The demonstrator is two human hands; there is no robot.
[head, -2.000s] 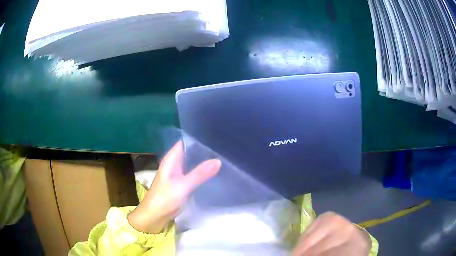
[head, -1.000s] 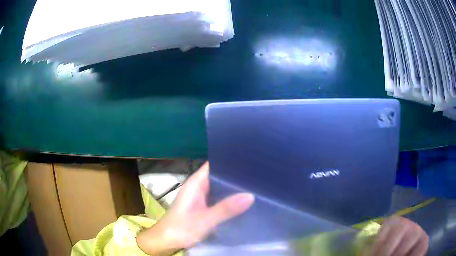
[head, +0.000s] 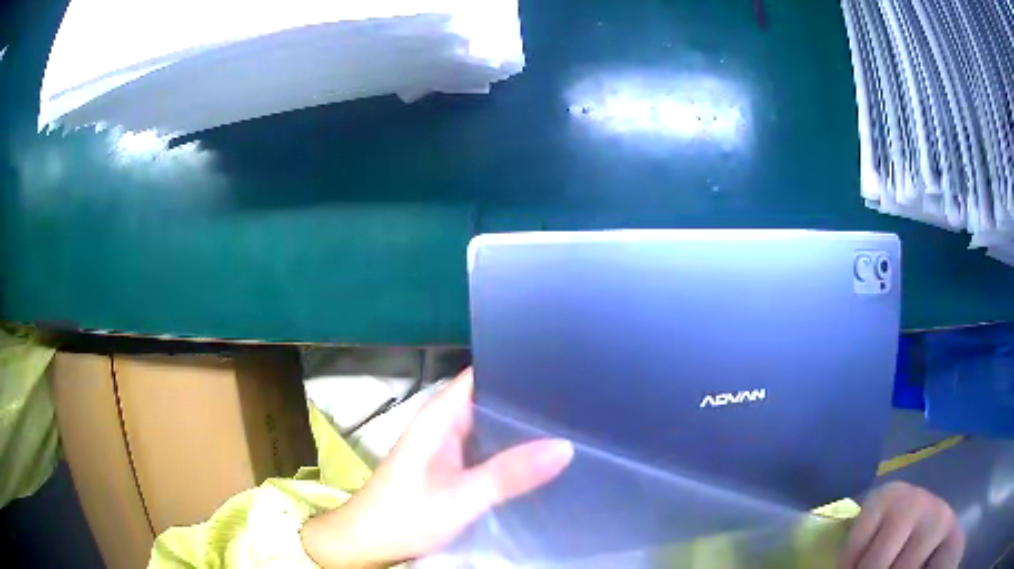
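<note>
The tablet (head: 667, 333) lies back side up over the bench's front edge, its "ADVAN" lettering upright and its camera bump at the upper right corner. Clear film (head: 600, 489) covers its lower left part, with a slanting edge running down to the right. My left hand (head: 445, 478) grips the tablet's lower left side, thumb on top over the film, fingers hidden beneath. My right hand (head: 906, 531) is at the tablet's lower right corner, cut off by the bottom edge, fingers curled; its hold is unclear.
A stack of white sleeves (head: 278, 67) lies at the back left of the green bench (head: 334, 267). A fanned pile of white-edged sleeves (head: 934, 122) stands at the right. Brown cartons (head: 184, 445) are below left. Yellow cloth shows at the far left, blue cloth at the right.
The tablet and both hands have moved right and down from two seconds ago, with little movement in the last second. The film's slanting edge now crosses the tablet lower and flatter.
</note>
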